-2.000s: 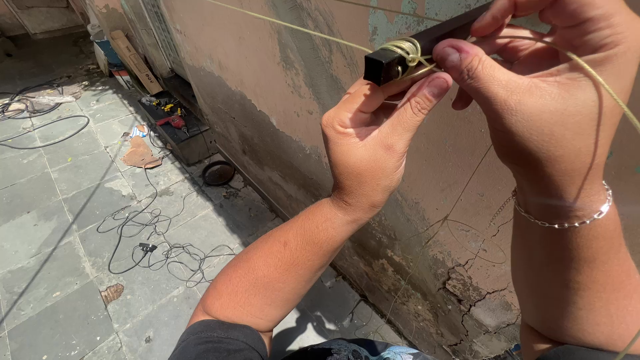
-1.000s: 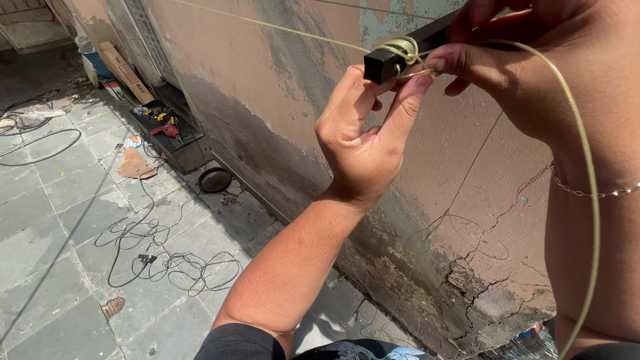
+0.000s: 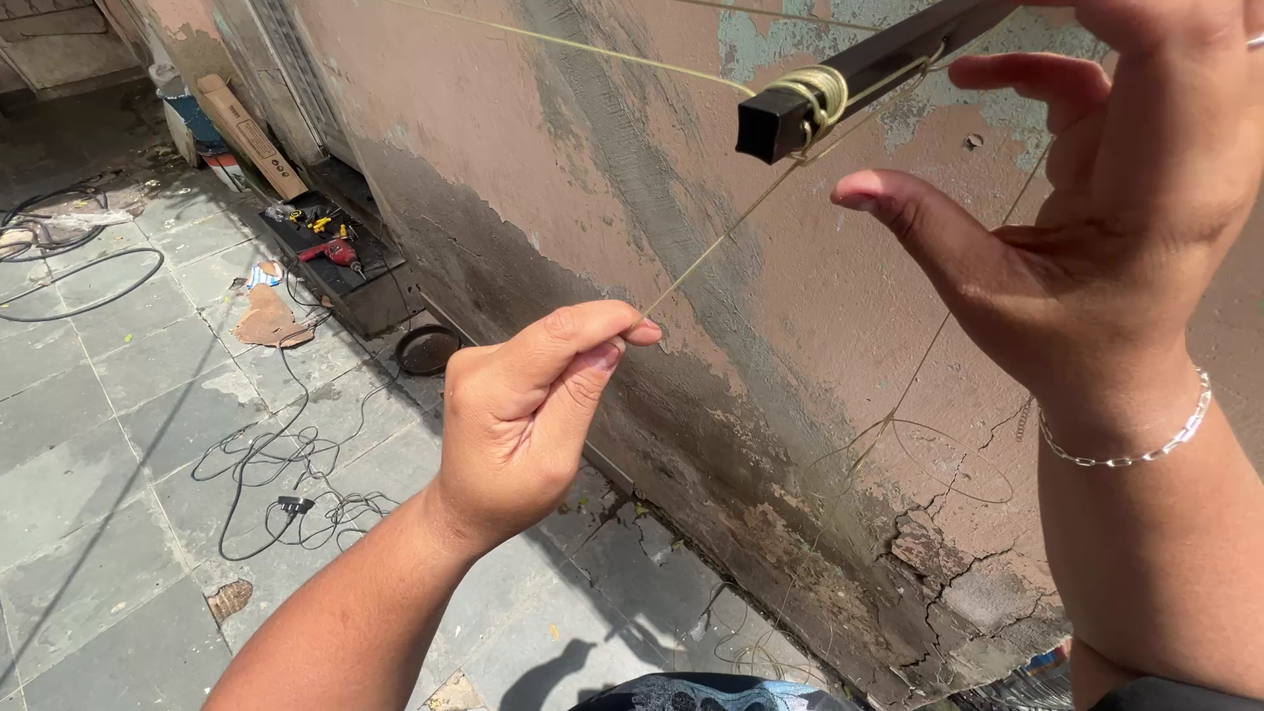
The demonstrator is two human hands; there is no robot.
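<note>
A black square metal tube (image 3: 869, 69) juts out at the upper right, with yellowish cord (image 3: 825, 94) wound several times around it near its end. My left hand (image 3: 533, 415) pinches a strand of that cord between thumb and forefinger, and the strand runs taut down from the tube. My right hand (image 3: 1086, 188), a chain bracelet at its wrist, is beside the tube with thumb and fingers apart; its upper fingertips are cut off by the frame's edge. Another length of cord stretches from the tube to the upper left. Thin loops of cord hang in front of the wall.
A peeling, cracked wall (image 3: 474, 118) runs along the right. On the tiled floor lie a tangled black cable (image 3: 286, 444), a round dark pan (image 3: 427, 350) and a piece of cardboard (image 3: 269, 318). A red power drill (image 3: 334, 253) rests on a dark ledge near a long cardboard box (image 3: 252, 133).
My left hand has moved from beside the tube's end down and left, drawing a strand of cord out. My right thumb and fingers have parted from the cord.
</note>
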